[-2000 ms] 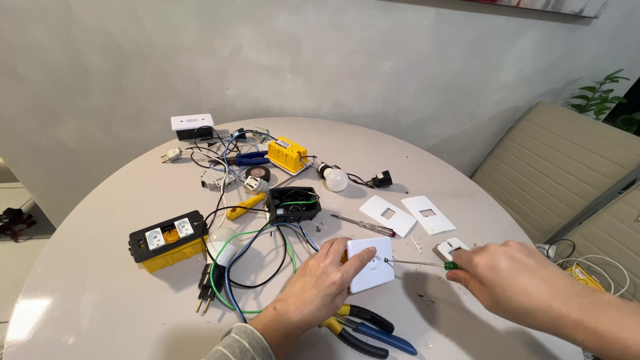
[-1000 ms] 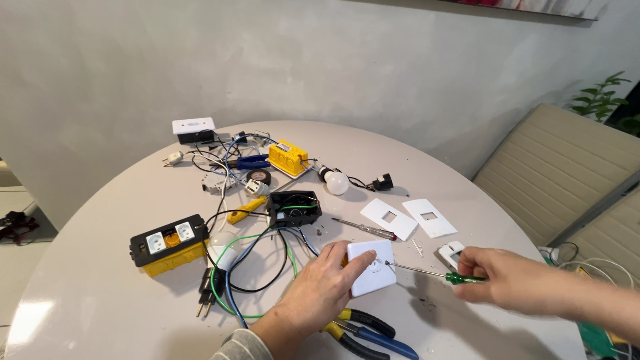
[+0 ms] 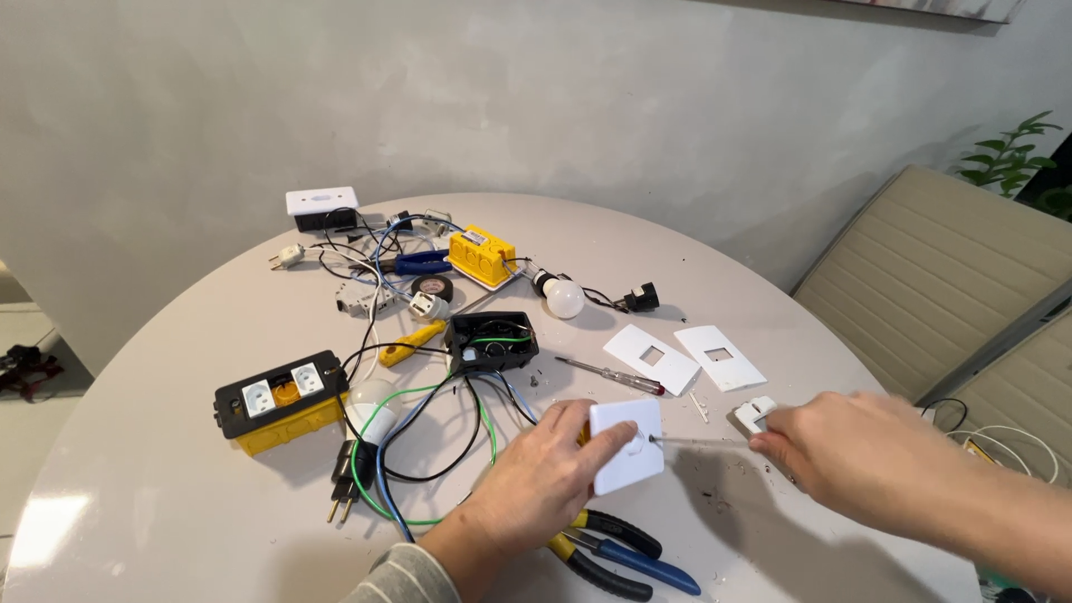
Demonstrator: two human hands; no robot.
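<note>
My left hand grips a white square socket faceplate, its thumb resting on the front and fingers behind. A bit of yellow shows behind the plate. My right hand is closed around a screwdriver, whose handle is mostly hidden; its thin shaft reaches left to a screw at the plate's right side. Just past the right fingers lies a small white module. Below the plate are pliers with black and yellow handles and a blue-handled tool.
An open black electrical box with wires lies mid-table, a yellow box with sockets left of it. Behind are a bulb, another yellow box and blue pliers. Two white plates and a tester screwdriver lie nearer right.
The green screwdriver handle seen earlier is now mostly hidden by my right hand. The left hand keeps its hold, and the plate is tilted differently.
</note>
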